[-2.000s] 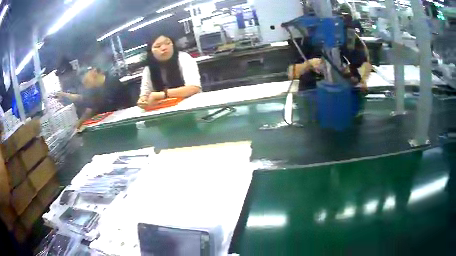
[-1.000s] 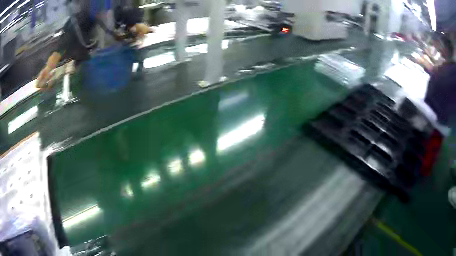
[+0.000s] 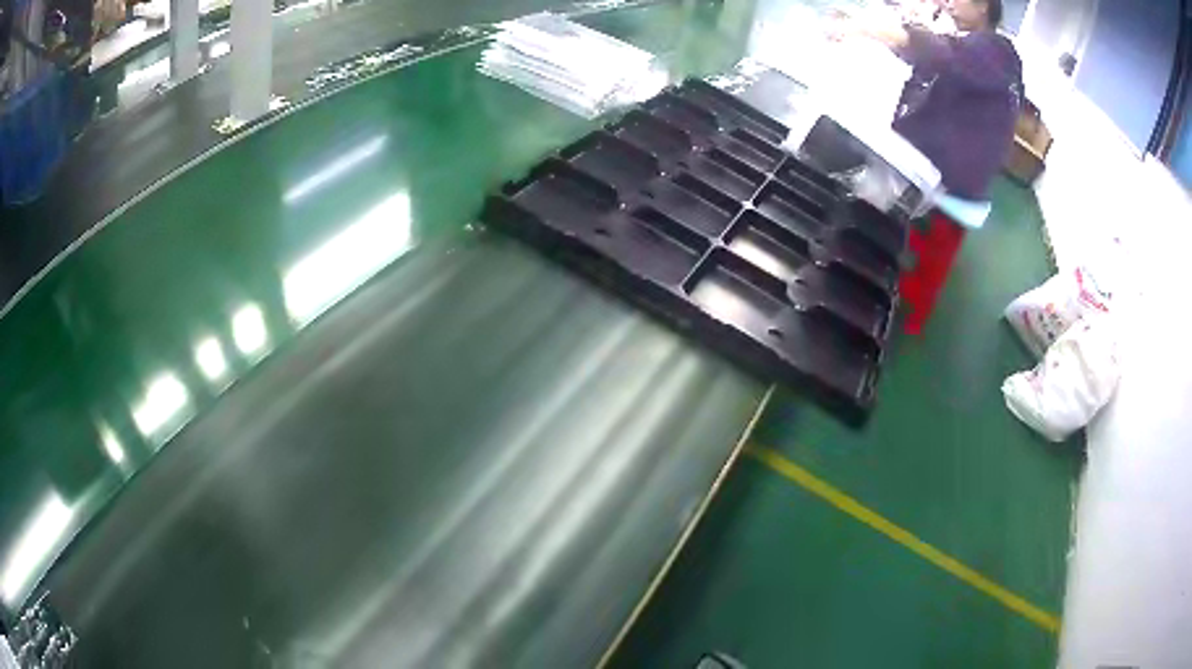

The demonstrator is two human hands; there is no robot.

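Note:
A large black plastic tray with rows of recessed pockets lies at the centre right, its front corner sticking out past the bench edge. Its pockets look empty. A bagged dark flat part in clear wrap lies at the tray's far right end. A thin stack of pale flat bagged pieces lies on the green belt behind the tray. Neither of my hands shows. A small dark and grey object at the bottom edge is cut off and cannot be told.
The glossy green belt runs along the left beside the dark green bench surface. A person in dark top and red trousers stands beyond the tray. White bags lie on the floor by the right wall. A blue fixture is far left.
The view has swung to the right. The white sheets with the bagged parts have left the picture on the left, and the black tray now shows nearer the centre. No hand appears.

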